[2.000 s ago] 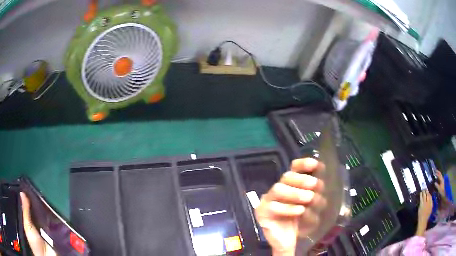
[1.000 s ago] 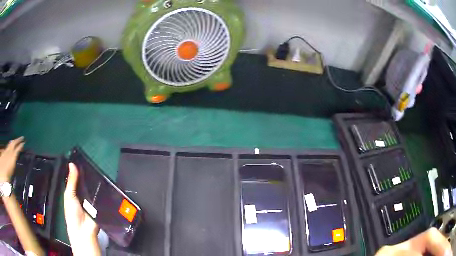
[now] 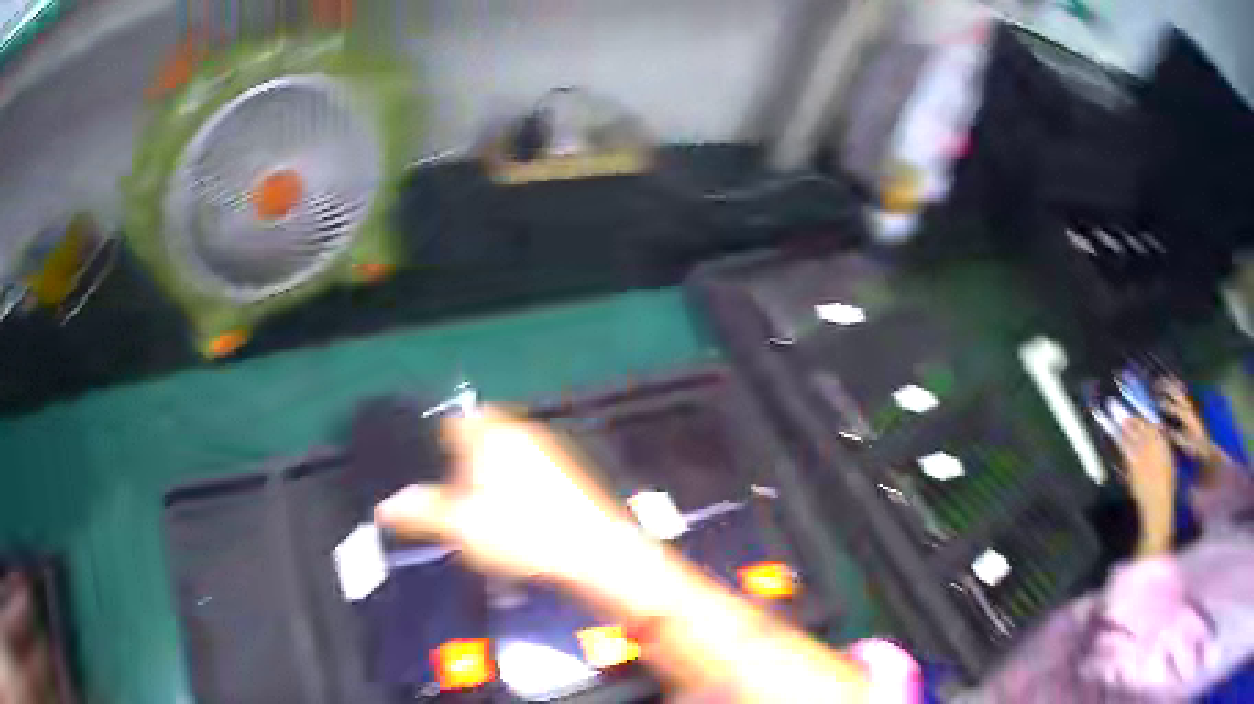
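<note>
The picture is blurred. My right hand (image 3: 502, 502) reaches in from the lower right over the dark phone tray (image 3: 227, 605). Its fingers are on a smartphone (image 3: 413, 605) at the second slot, whose dark top reaches over the tray's back rim. That phone shows a white label and an orange square. Phones with orange squares lie in the third slot, partly under my forearm, and in the fourth slot (image 3: 688, 447). The first slot is empty. A blurred brownish shape and a dark edge show at the lower left; whether this is my left hand cannot be told.
Another tray (image 3: 722, 310) with several labelled phones stands at the right. A green fan (image 3: 279, 193), yellow roll (image 3: 62, 261) and power strip (image 3: 571, 168) are behind. At the right, a person's hands (image 3: 1148, 454) hold a lit phone beside a white strip (image 3: 1063, 406).
My right hand has moved left from the lower right onto a phone at the second slot, which was empty. The phone in my left hand is no longer clearly seen. The view has swung right.
</note>
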